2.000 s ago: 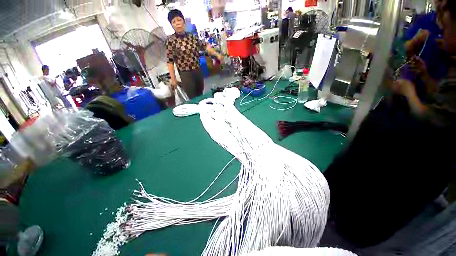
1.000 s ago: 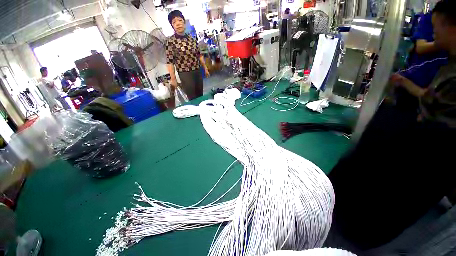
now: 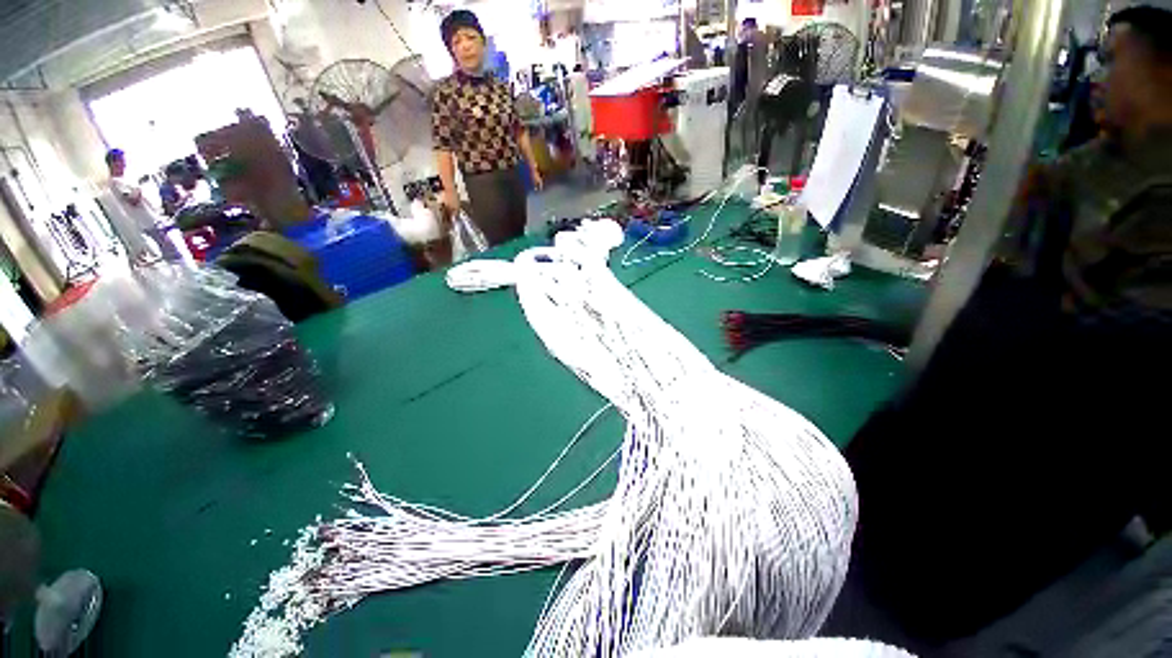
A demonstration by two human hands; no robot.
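Observation:
A thick bundle of long white cables (image 3: 720, 476) lies on the green bench and sweeps from the back centre down to the lower edge. A branch of cable ends (image 3: 450, 546) fans out to the left, with small reddish and dark tips. The tips touch a loose pile of tiny white bits, perhaps connector housings (image 3: 289, 598). Neither of my hands can be made out; a small blurred spot at the bottom edge is too small to tell.
A clear plastic bag of dark cables (image 3: 251, 373) lies left. A dark cable bunch with red ends (image 3: 810, 330) lies right, beside a metal post (image 3: 983, 193). A person (image 3: 482, 129) stands behind the bench, another (image 3: 1092, 257) at right. A small fan (image 3: 67, 609) is lower left.
The view has shifted slightly. The person at right has turned and their raised hands no longer show. The white cables and the pile look unchanged.

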